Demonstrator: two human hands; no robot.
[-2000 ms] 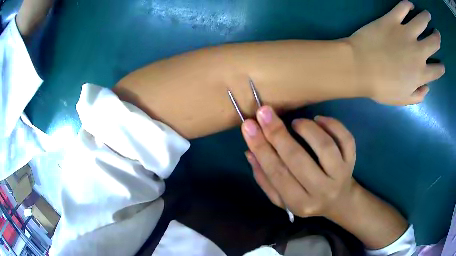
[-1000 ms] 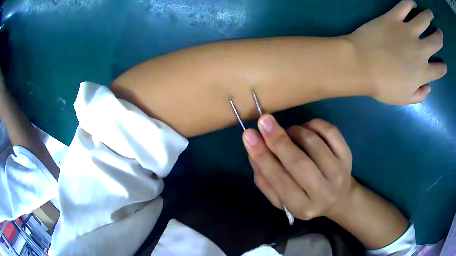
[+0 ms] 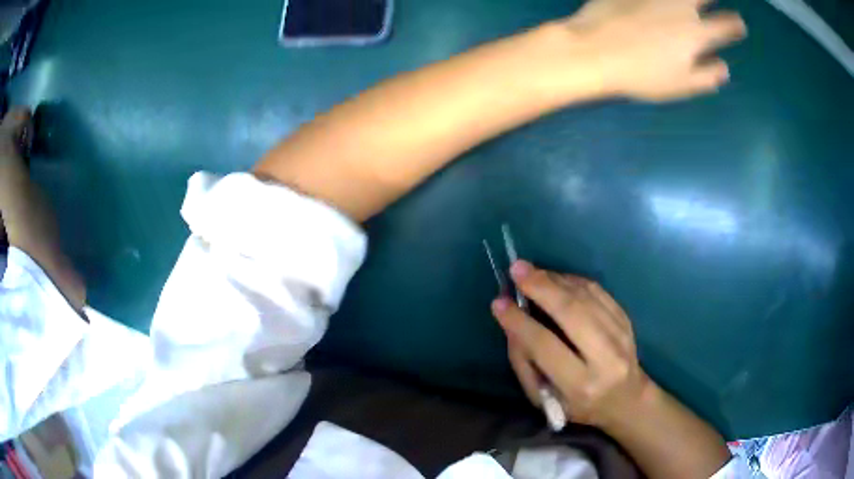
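My left arm reaches across from the left, and my left hand (image 3: 655,47) is at the upper right over the green top, slightly blurred, fingers apart, with nothing seen in it. The picture's top edge cuts it a little. My right hand (image 3: 576,341) is at the lower right of centre and holds metal tweezers (image 3: 514,248). Their two tips are apart, point up and away, and have nothing between them. The whitish upper end of the tweezers shows under the palm.
A smartphone (image 3: 335,21) with a black screen and pale edge lies on the green surface (image 3: 449,196) at the top, cut by the picture's edge. At the far left is another person's forearm and hand (image 3: 17,131) beside a dark object. Patterned cloth shows at the lower right.
My left arm has swung up and away, off the tweezer tips. My right hand has moved slightly right and down with the tweezers. The smartphone has come into view, and the neighbour's arm has shifted.
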